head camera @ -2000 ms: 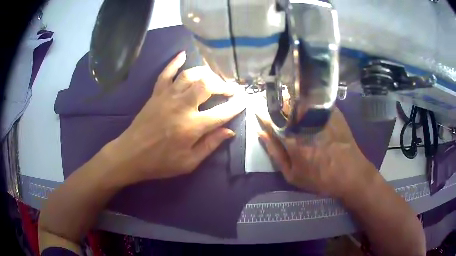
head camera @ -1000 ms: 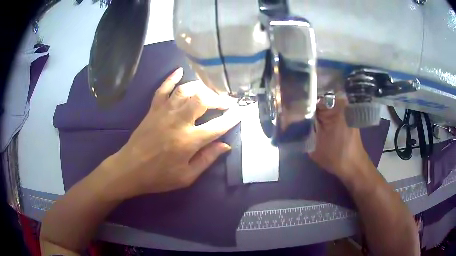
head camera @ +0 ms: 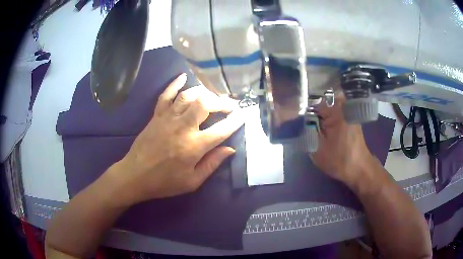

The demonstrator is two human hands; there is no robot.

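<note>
A large purple garment panel (head camera: 101,157) lies flat under the sewing machine head (head camera: 223,45). A white rectangular piece (head camera: 265,169) lies on it, running towards the brightly lit needle area. A narrow purple welt strip (head camera: 238,164) lies along its left side. My left hand (head camera: 177,139) lies on the panel, fingers spread, index and middle fingertips close to the presser foot (head camera: 247,102). My right hand (head camera: 340,144) is behind the shiny metal guard (head camera: 285,81) and thread tension parts; its fingers are mostly hidden, so its grip does not show.
Black-handled scissors (head camera: 431,131) lie under the machine arm at the right, beside a purple scrap (head camera: 449,164). A dark oval disc (head camera: 119,55) hangs left of the head. A ruler scale (head camera: 304,217) runs along the table's front edge. More cloth (head camera: 20,96) lies at the far left.
My right hand has moved from the white piece's right edge to behind the metal guard. My left hand stays near the needle. The machine head appears shifted left in the view.
</note>
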